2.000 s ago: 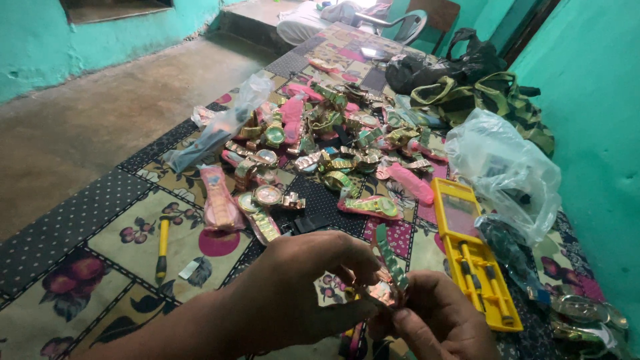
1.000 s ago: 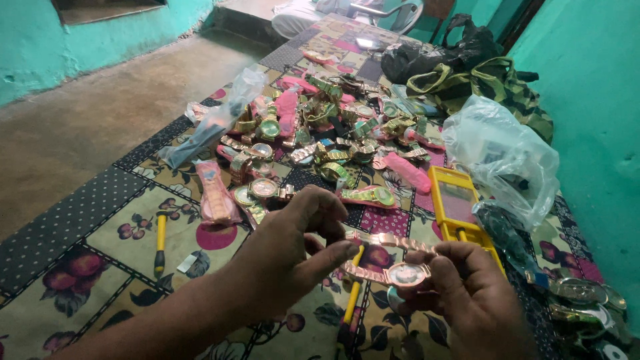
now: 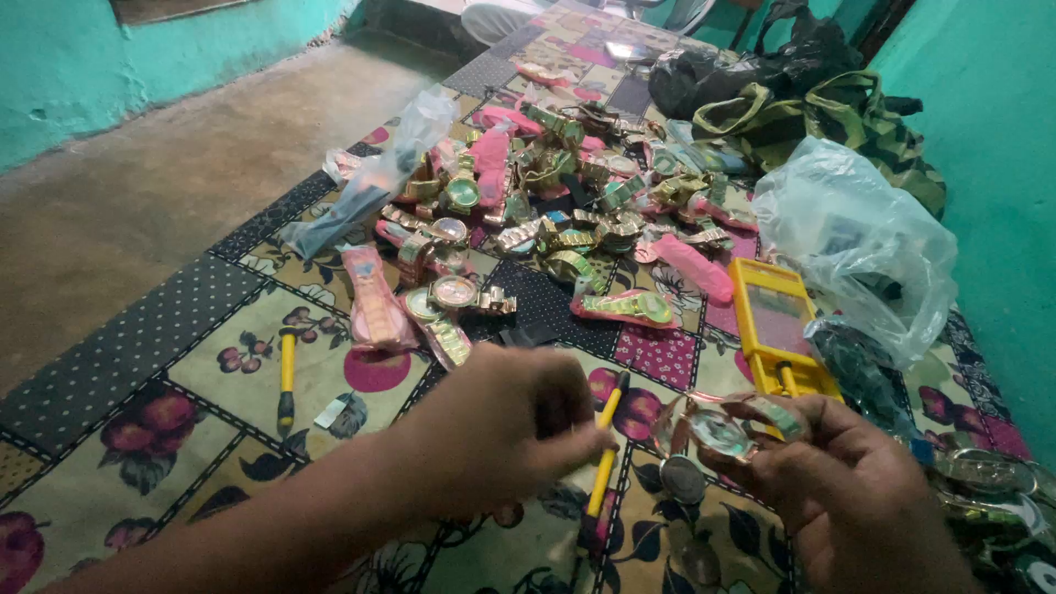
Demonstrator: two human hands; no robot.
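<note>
My right hand (image 3: 841, 474) grips a rose-gold wristwatch (image 3: 722, 433) by its metal bracelet, at the lower right. To its left, my left hand (image 3: 511, 429) is held over the table, fingers curled, slightly blurred, apart from the watch; whether it pinches anything small is not visible. A yellow screwdriver (image 3: 606, 458) lies between the hands, and a second yellow screwdriver (image 3: 286, 379) lies farther left beside a small pale piece (image 3: 330, 413). Just below the held watch is a round metal disc (image 3: 682, 478). Beyond my hands, a pile of metal-bracelet watches (image 3: 569, 235) spreads out, some in pink sleeves.
An open yellow tool case (image 3: 747, 318) stands right of the pile. Behind it are a clear plastic bag (image 3: 858, 239), a camouflage cloth bag (image 3: 874, 124) and a black bag (image 3: 701, 82). More watches (image 3: 982, 478) lie at the right edge. A person's leg (image 3: 495, 21) shows at the far end.
My left hand has come off the watch, which both hands held a second ago, and has moved away to the left. My right hand still holds the watch.
</note>
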